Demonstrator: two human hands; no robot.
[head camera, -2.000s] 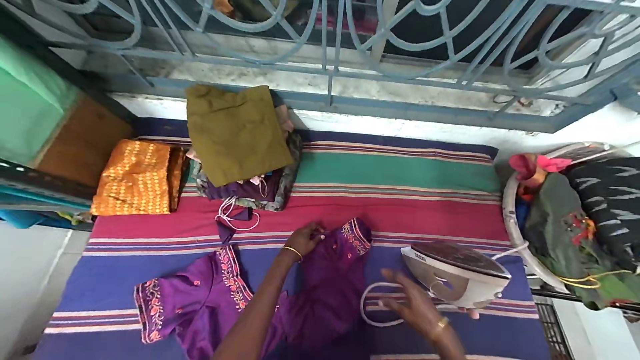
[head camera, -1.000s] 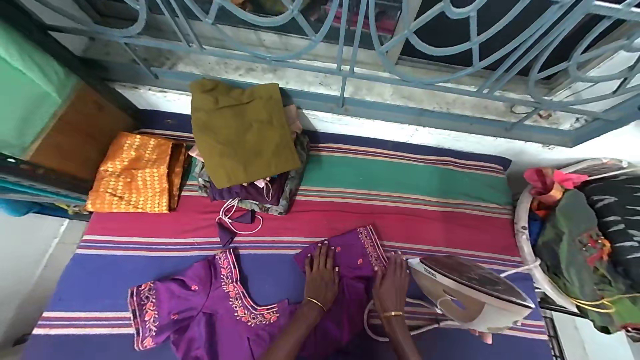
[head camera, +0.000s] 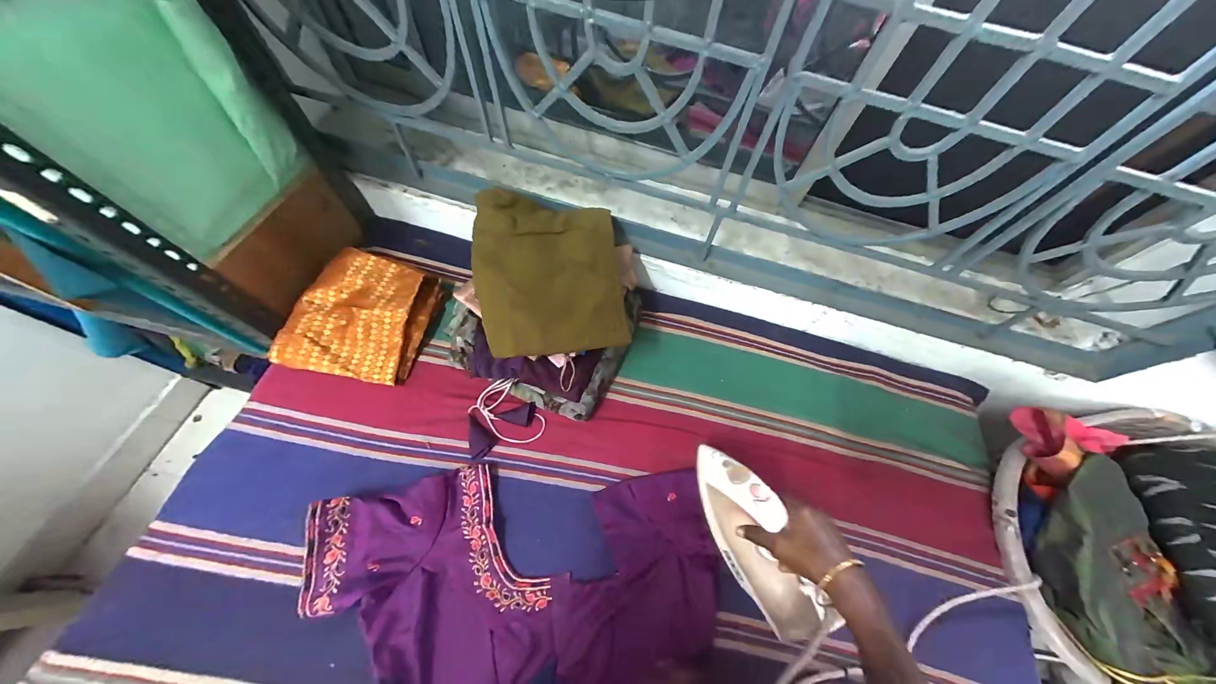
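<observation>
A purple blouse (head camera: 427, 589) with embroidered neckline and sleeve edge lies spread on a striped cloth (head camera: 807, 380). My right hand (head camera: 807, 546), with a bangle at the wrist, is closed around the handle of a white electric iron (head camera: 741, 560). The iron lies at the blouse's right sleeve in view, its tip pointing up toward the window and covering that sleeve's outer edge. At the bottom edge, only a dark, blurred bit of what may be my left hand shows over the blouse; its fingers cannot be made out. The iron's cord runs off to the lower right.
A folded orange patterned cloth (head camera: 351, 318) and a stack topped by an olive folded garment (head camera: 551, 275) lie at the back left. Window bars (head camera: 722, 123) stand behind. A basket (head camera: 1012, 513) of clothes is at the right, a metal shelf frame (head camera: 123, 228) at the left.
My right hand has taken hold of the iron, which stood at the right, and brought it left onto the blouse sleeve. My left hand has left the sleeve. The view has swung left.
</observation>
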